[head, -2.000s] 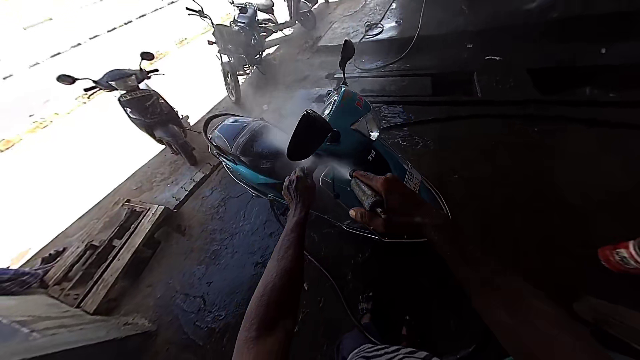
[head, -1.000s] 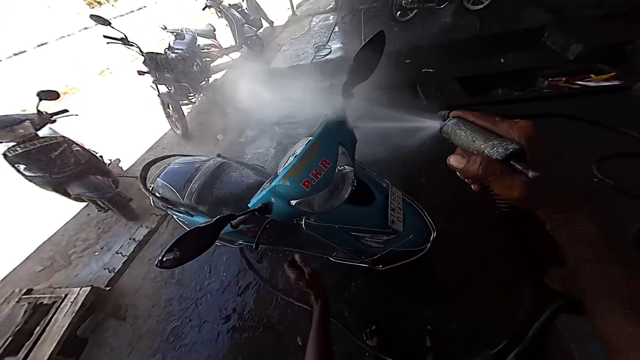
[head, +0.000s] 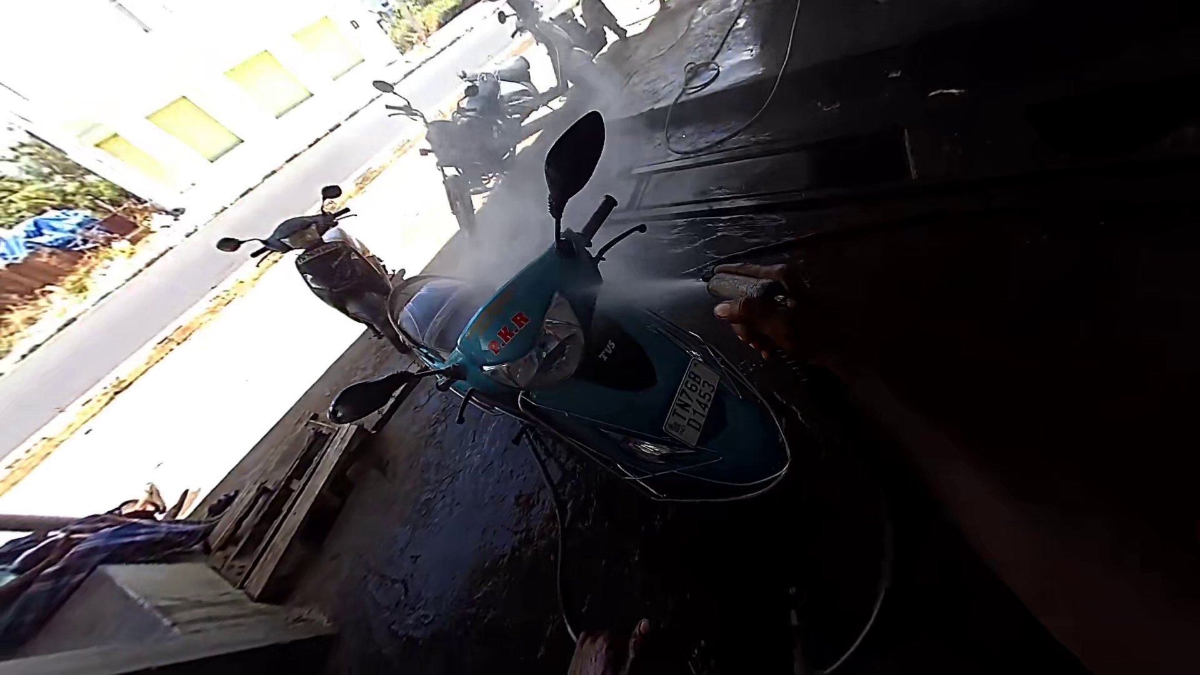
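A teal TVS scooter (head: 562, 375) stands on the wet floor, its front toward me, with two black mirrors and a number plate. My right hand (head: 764, 314), in shadow, is closed around a spray gun (head: 745, 286) to the right of the headlight. A white jet leaves the nozzle toward the handlebar, and mist rises behind the scooter. At the bottom edge only part of my left hand (head: 609, 649) shows, near a thin hose (head: 562, 553); whether it holds anything is not clear.
Another scooter (head: 342, 267) and a motorcycle (head: 478, 127) are parked behind. A wooden pallet (head: 295, 506) lies at the left beside a pale ledge (head: 178, 600) with a checked cloth (head: 103, 553). A looped hose (head: 698, 80) lies on the floor at the back.
My left hand, by the mirror two seconds ago, is now low at the bottom edge. The right hand still holds the spraying gun, now closer to the scooter than one second ago. The view has shifted.
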